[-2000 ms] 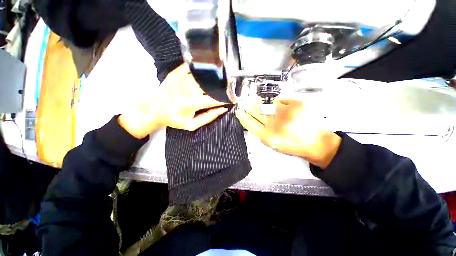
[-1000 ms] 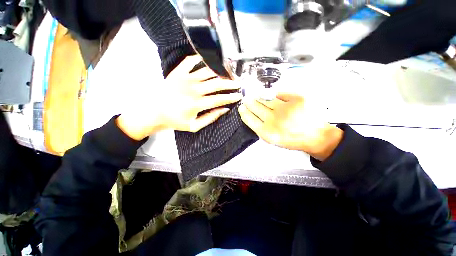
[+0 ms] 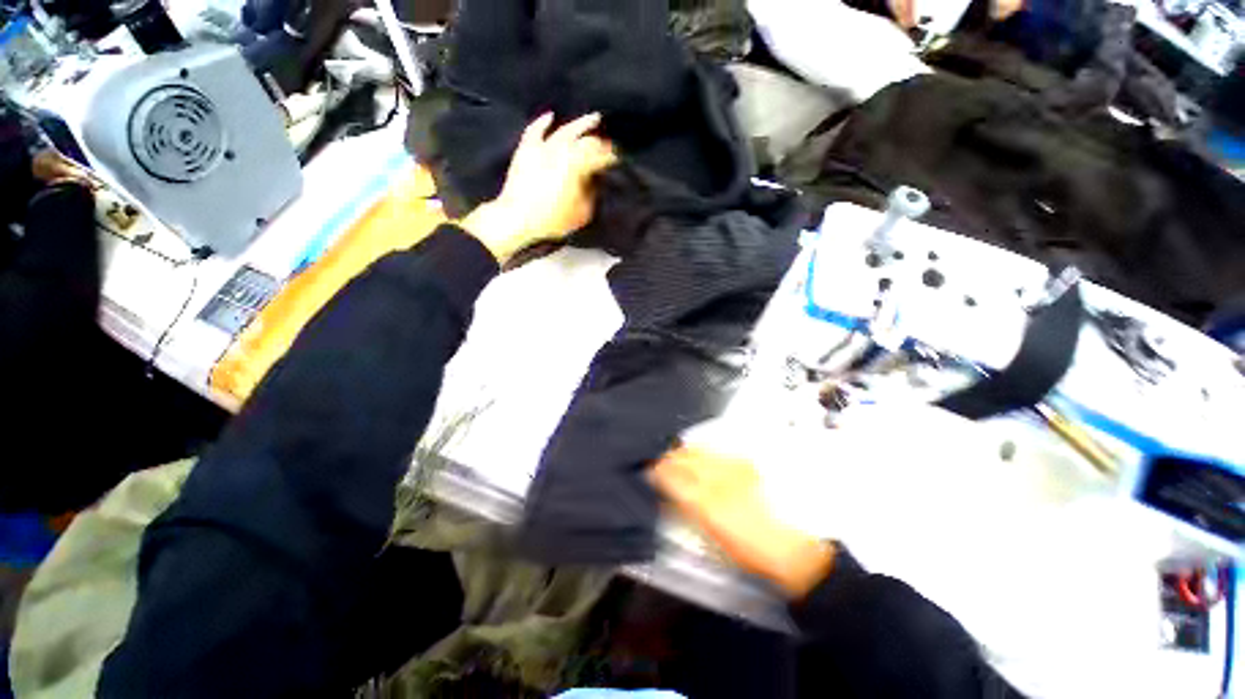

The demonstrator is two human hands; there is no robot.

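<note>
A dark garment lies bunched at the back of the white table, left of the sewing machine. Its pinstriped sleeve or cuff end runs down across the table, and a plainer dark part reaches the front edge. My left hand is on the bunched garment, fingers spread and partly sunk in the cloth; its grip is unclear. My right hand is blurred, its fingertips at the right edge of the dark cloth near the table's front edge. The needle area is blurred.
A grey box with a round fan grille stands at the upper left. A yellow-orange board lies on the table's left. Khaki cloth hangs below the front edge. Dark cloth lies behind the machine. Another person's hand shows far left.
The view has swung and widened. Both hands have left the needle area, my left to the bunched garment at the back, my right towards the front edge. The striped piece lies farther from the needle.
</note>
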